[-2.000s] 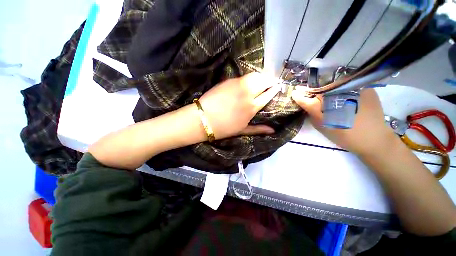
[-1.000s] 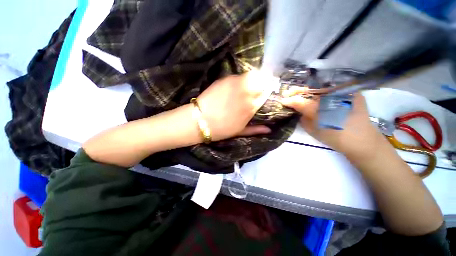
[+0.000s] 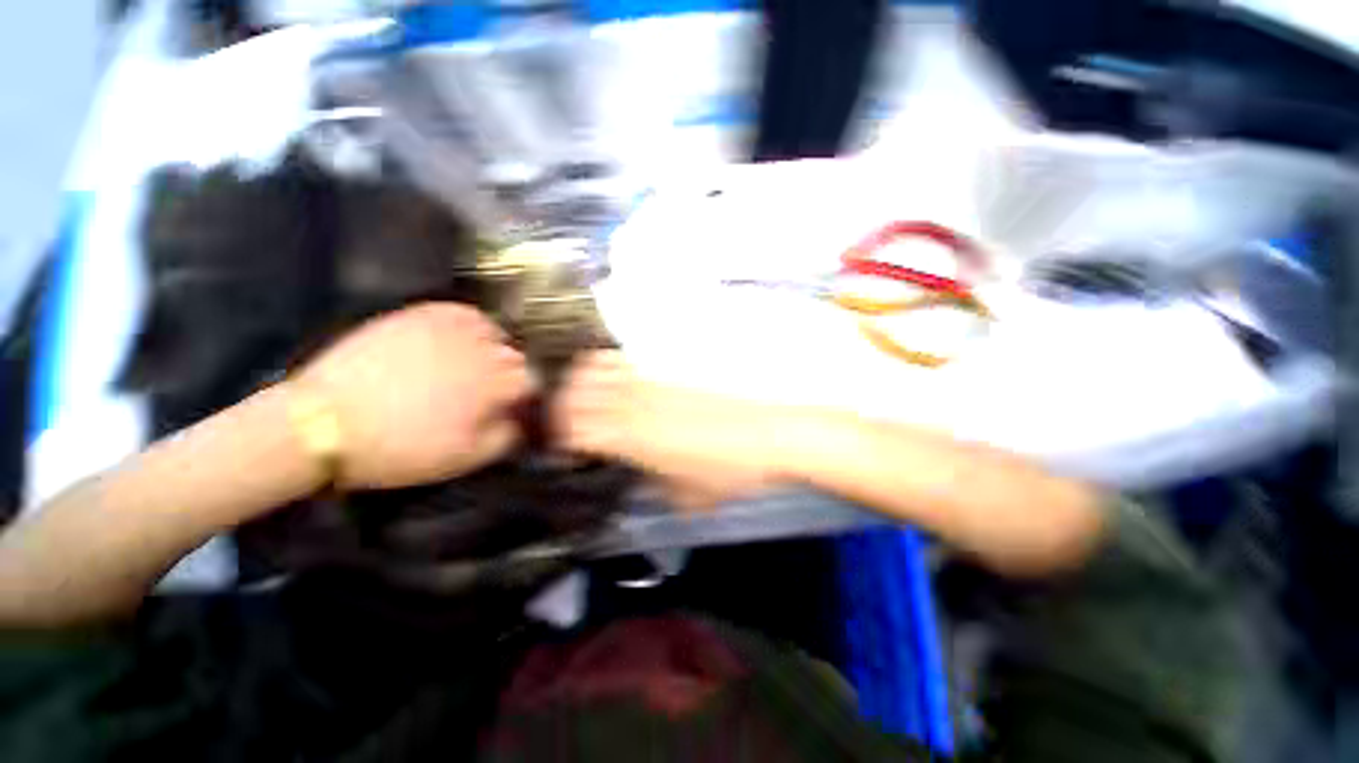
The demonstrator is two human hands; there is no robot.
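The frame is badly blurred. The dark plaid garment [image 3: 224, 276] lies bunched on the white table, below and left of the sewing machine's needle area [image 3: 559, 201]. My left hand [image 3: 432, 391], with a gold bracelet at the wrist, is closed on the garment. My right hand [image 3: 611, 410] is close beside it, its fingers closed on the same cloth. The cloth between the hands lies in front of the lit needle area. A small white label [image 3: 561, 599] and a thin white loop [image 3: 650, 570] hang at the table's front edge.
Scissors with red and orange handles [image 3: 912, 271] lie on the white table [image 3: 775, 358] to the right. A small dark cluster [image 3: 1095, 277] lies beyond them. A blue bin [image 3: 890, 634] is below the front edge. A patterned, dark item is at the far right.
The view has swung to the right. Both hands have moved from beside the needle toward me and close together. The blue-grey block no longer shows clearly.
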